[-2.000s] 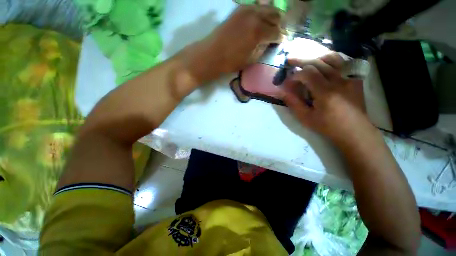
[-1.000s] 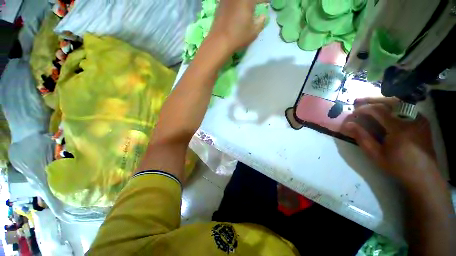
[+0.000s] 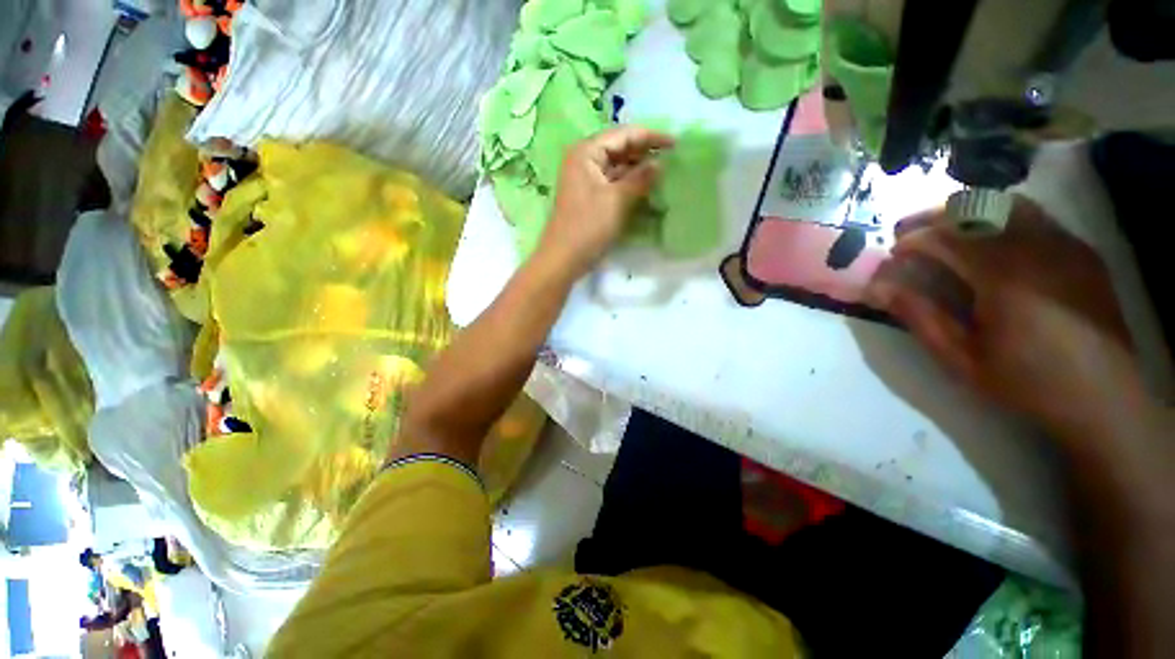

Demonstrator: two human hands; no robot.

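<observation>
My left hand (image 3: 606, 191) holds a blurred light-green cut piece (image 3: 693, 196) over the white table (image 3: 670, 341), left of the machine bed. My right hand (image 3: 999, 303) is beside the lit needle area, below the whitish ribbed knob (image 3: 979, 210); its fingers are bent over the right part of the pink bed plate (image 3: 805, 251). Whether it holds anything cannot be told. The sewing machine's dark head parts (image 3: 986, 144) are above it. A pile of light-green cut pieces (image 3: 548, 84) lies beyond my left hand, and a second pile (image 3: 747, 49) lies nearer the machine.
A green cup-like sleeve (image 3: 861, 77) hangs by the machine. A dark pad (image 3: 1140, 219) is at the right. A large yellow sack (image 3: 316, 322) and white-grey sacks (image 3: 367, 77) are at the left, with orange, black and white parts between them. A bag of green pieces (image 3: 1024, 624) is at lower right.
My left hand has gone from the needle area to the green pile and come back toward me with a green piece. My right hand has stayed by the needle. The view has swung left.
</observation>
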